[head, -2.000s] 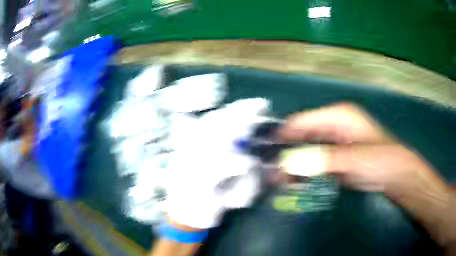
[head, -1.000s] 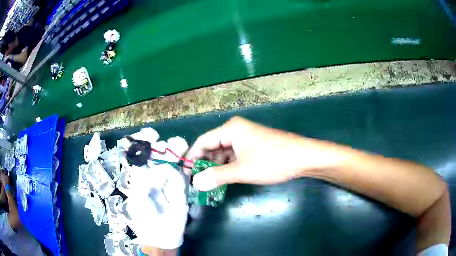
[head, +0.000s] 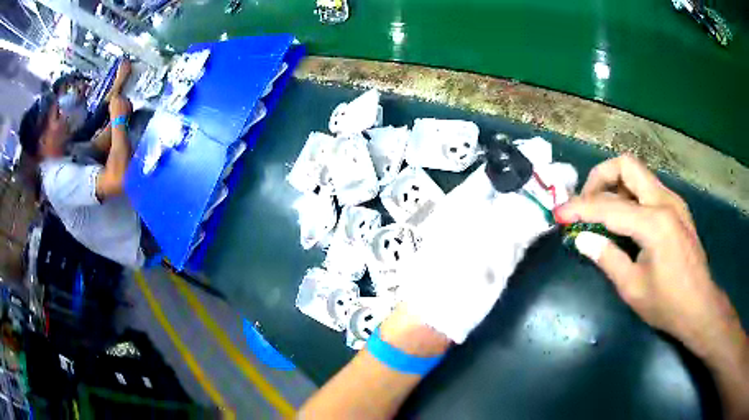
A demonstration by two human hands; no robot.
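My right hand point(head: 657, 246) is bare and pinches a green circuit board point(head: 585, 233) between thumb and fingers. Red and green lead wires point(head: 544, 190) run from the board to a round black socket core point(head: 507, 164). My left hand point(head: 468, 246), in a white glove with a blue wrist strap, is beside the core; its fingertips lie around the core and wires, and it seems to hold the core. White housings point(head: 408, 194) with round recesses and dark slots lie heaped on the dark green bench, left of my gloved hand.
Stacked blue corrugated sheets point(head: 193, 156) bear white parts at the left. A worn ledge point(head: 460, 85) separates the bench from the green conveyor point(head: 526, 37), which carries small assemblies. Two people are at the far left beside a yellow-lined floor.
The view has turned left, so the housings and both hands appear further right. The right hand still holds the board, now seen more edge-on. The black core remains at the gloved hand.
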